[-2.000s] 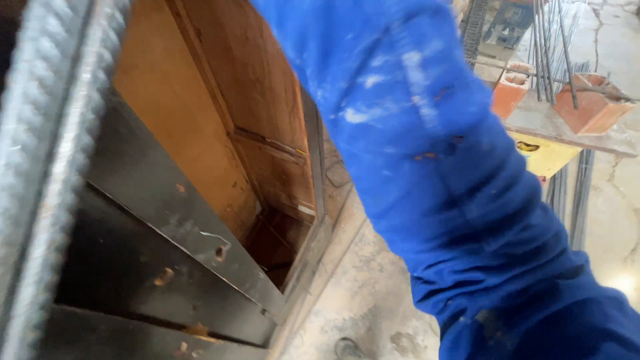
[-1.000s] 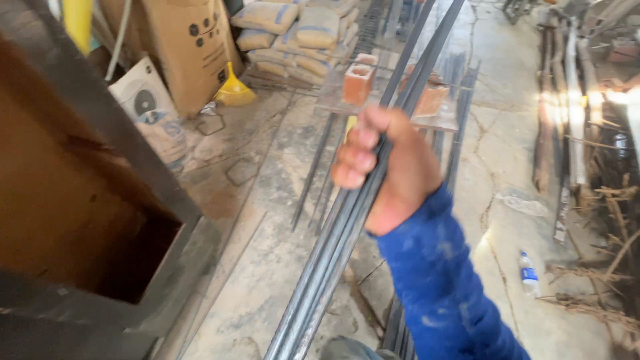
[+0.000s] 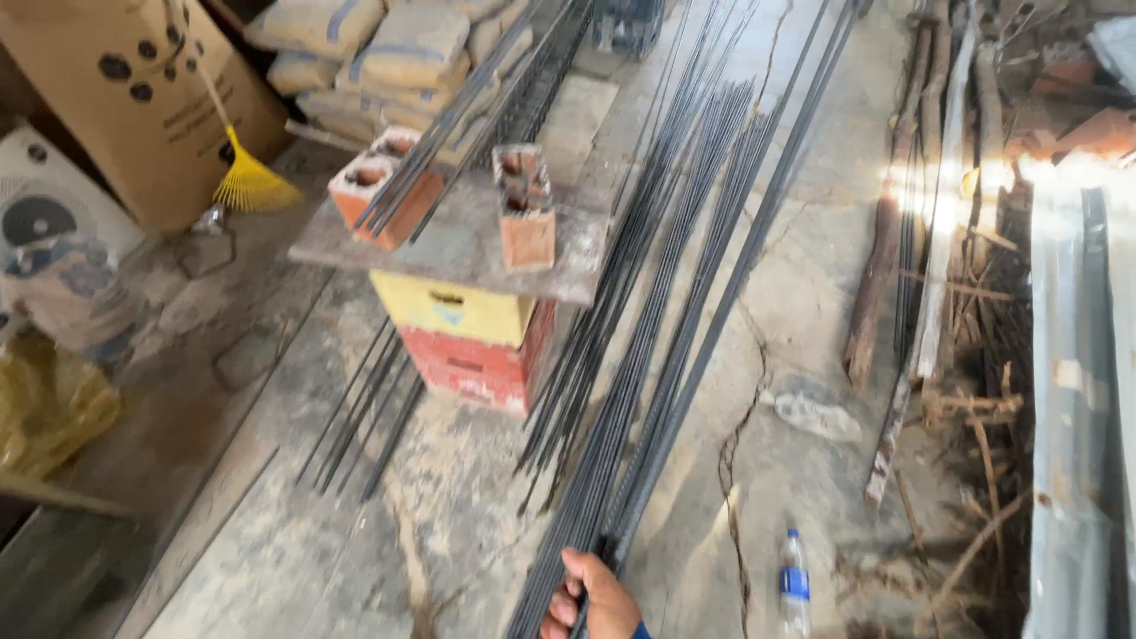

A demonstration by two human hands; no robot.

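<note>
At the bottom centre of the head view, my right hand point(image 3: 596, 599) is closed around dark steel reinforcing bars, with a bit of blue sleeve showing at the wrist. Long thick ribbed bars point(image 3: 745, 257) run from beside the hand to the top right. Left of them lie bundles of thinner steel rods point(image 3: 661, 302) on the concrete floor. Exactly how many bars the hand grips cannot be told. My left hand is out of view.
A board point(image 3: 568, 281) bearing hollow clay bricks point(image 3: 528, 240) rests on a yellow crate point(image 3: 453, 311) and a red crate point(image 3: 470, 368). Cement-like sacks point(image 3: 408, 44), a yellow rake point(image 3: 253, 182), a plastic bottle point(image 3: 794, 581), wooden poles point(image 3: 874, 266) and metal sheeting point(image 3: 1069, 399) lie around.
My right hand, raised around several bars in mid-view a second ago, is now low at the bottom edge beside the rods on the floor. The view has turned away from the dark cabinet-like piece.
</note>
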